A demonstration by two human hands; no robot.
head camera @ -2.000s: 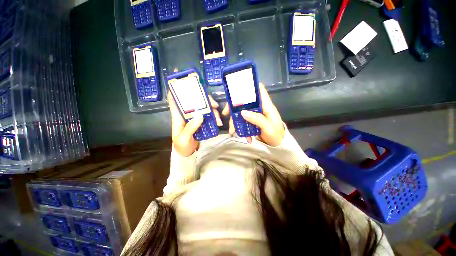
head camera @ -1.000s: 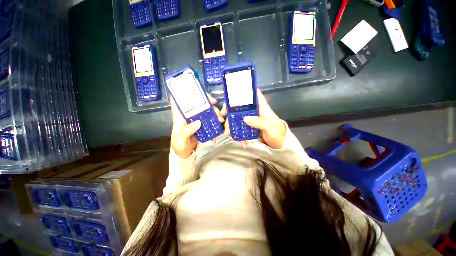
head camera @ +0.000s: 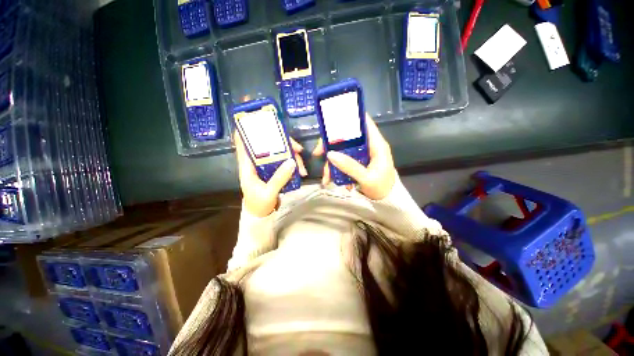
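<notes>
My left hand [head camera: 261, 186] holds a blue keypad phone [head camera: 263, 132] with a lit white screen and a gold-looking border, tilted to the left, my thumb on its keys. My right hand [head camera: 373, 164] holds another blue keypad phone [head camera: 342, 119] with a lit white screen and dark border, my thumb at the top of its keys. Both are held side by side over the near edge of the clear blister tray [head camera: 375, 35]. In the tray's near row lie a lit phone [head camera: 201, 99] at left, a dark-screened phone [head camera: 297, 72] in the middle and a lit phone [head camera: 421, 55] at right.
Right of the tray are a red pen [head camera: 473, 23], white card [head camera: 500, 48], black block [head camera: 496, 85], white block [head camera: 552, 46] and blue cluster [head camera: 603, 31]. Stacked trays [head camera: 55, 118] stand left, a carton [head camera: 198, 257] lower left, a blue stool [head camera: 528, 243] at right.
Both thumbs have shifted on the keys. The right-hand phone has moved slightly up and right and tilts more; the left-hand phone has moved slightly. Both screens stay lit.
</notes>
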